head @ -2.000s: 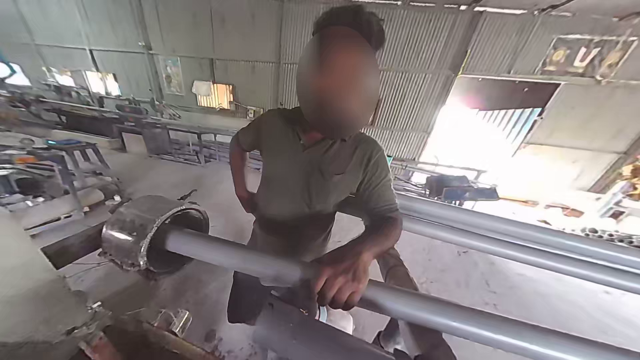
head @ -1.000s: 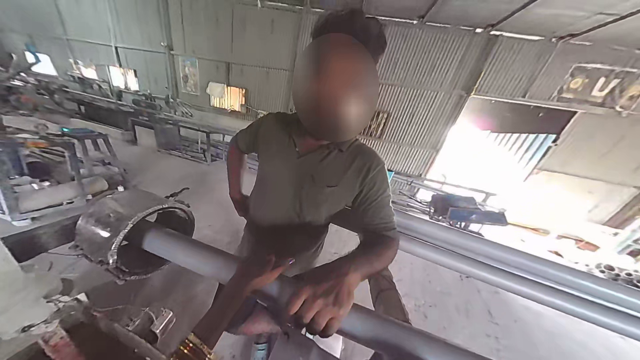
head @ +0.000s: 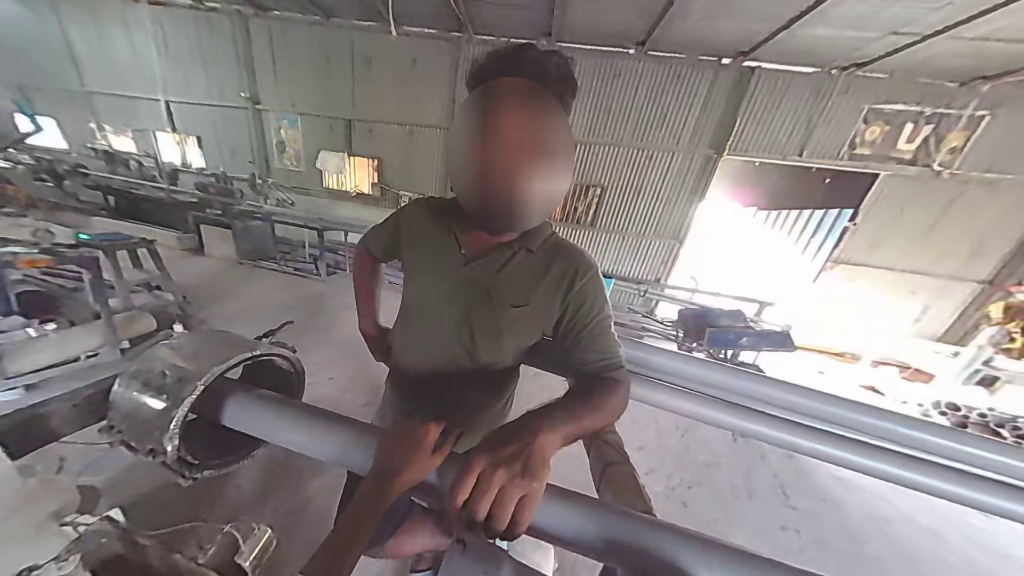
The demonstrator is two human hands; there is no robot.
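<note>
A long grey pipe (head: 296, 428) runs slantwise from inside a round metal collar (head: 152, 400) at the left to the lower right. My left hand (head: 408, 454) reaches up from the bottom edge and lies over the pipe's middle, fingers bent; whether it grips the pipe is unclear. Just right of it, a co-worker's hand (head: 504, 480) rests on top of the pipe with its fingers curled over. The co-worker (head: 488, 312) stands across the pipe, facing me. My right hand is out of view. Below the two hands, a grey piece (head: 488, 560) is partly visible.
Two more long grey pipes (head: 800, 436) lie behind at the right. A metal machine part (head: 248, 544) stands at lower left, near my forearm. Farther back are a stool (head: 128, 248), benches (head: 320, 240) and a stack of pipe ends (head: 972, 420).
My left hand has come into view from below and reached the pipe beside the co-worker's hand. The co-worker's hand stays on the pipe.
</note>
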